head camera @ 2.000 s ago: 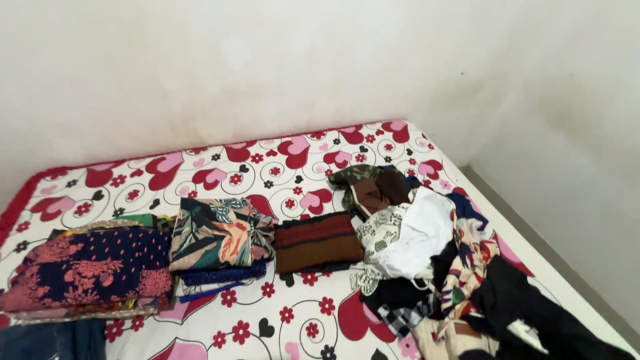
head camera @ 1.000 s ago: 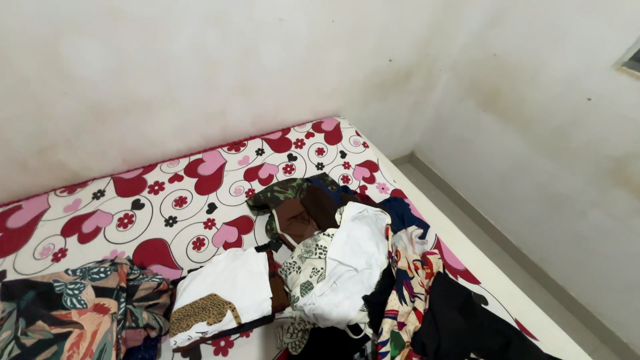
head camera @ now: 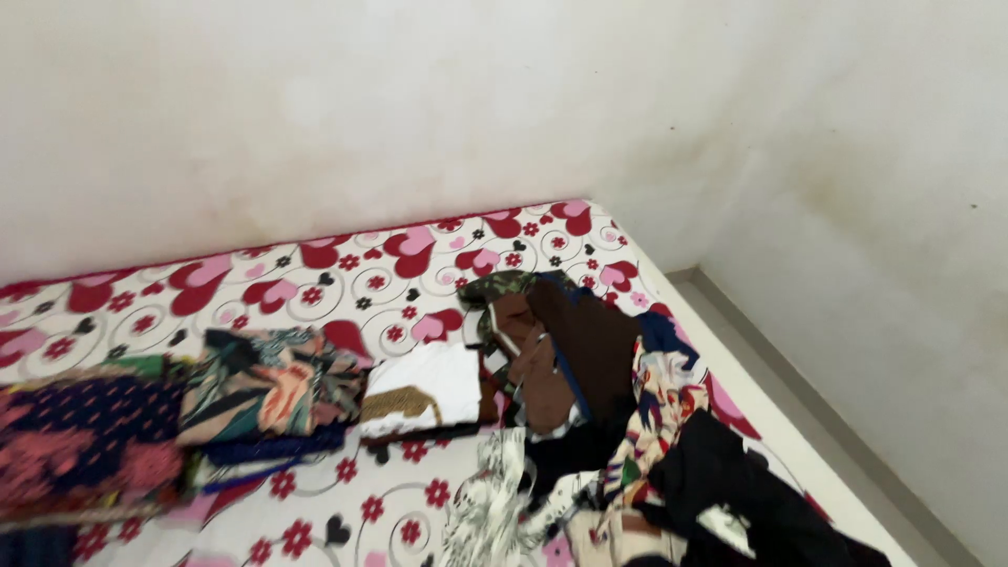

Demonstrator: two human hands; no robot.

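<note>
Neither of my hands shows in the head view. A folded white garment with a tan leopard-patterned patch [head camera: 429, 386] lies at the middle of the bed on a dark brown folded cloth. To its left are a folded leaf-print garment [head camera: 268, 386] on blue cloth and a navy and pink patterned stack [head camera: 87, 441]. On its right spreads a loose heap with brown garments [head camera: 587, 346], a multicoloured patterned cloth [head camera: 654, 425] and black clothing [head camera: 756, 496]. A crumpled white and grey patterned cloth [head camera: 488, 504], somewhat blurred, lies at the lower middle.
The bed [head camera: 339, 268] has a sheet with red and pink hearts. Its far edge runs along a stained white wall [head camera: 315, 118]. A narrow strip of grey floor [head camera: 756, 354] separates its right side from another wall.
The white cloth that covered the heap one second ago is gone from its top, baring brown garments. The white garment with the leopard-patterned patch lies on the brown folded cloth, which was uncovered two seconds ago.
</note>
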